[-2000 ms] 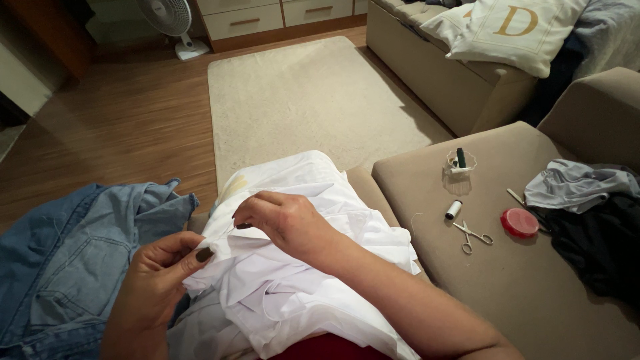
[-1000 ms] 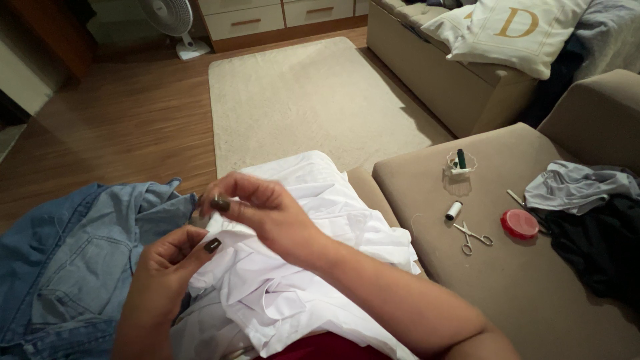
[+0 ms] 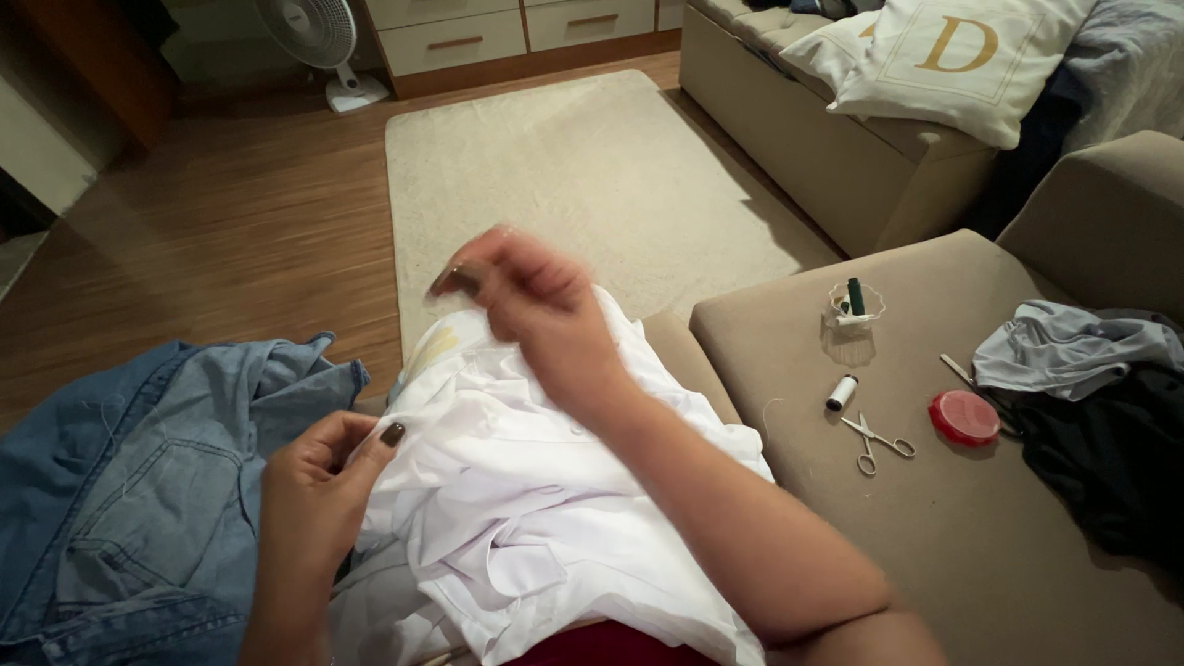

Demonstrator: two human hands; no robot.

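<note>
White fabric lies bunched across my lap. Its left edge is pinched between the thumb and fingers of my left hand. Raised above the cloth, my right hand is blurred, its thumb and index finger close together; whether a needle or thread is between them cannot be seen. On the sofa seat to the right lie a spool of thread, open small scissors and a round red case. A clear scalloped dish there holds a dark green spool.
Blue denim with loose threads lies at the left. Grey cloth and black cloth are heaped at the right. Beyond are a pale rug, a white fan, drawers and a bench with cushions.
My right hand has moved up and away from my left hand, which it was close to in both earlier frames. My left hand still pinches the white fabric.
</note>
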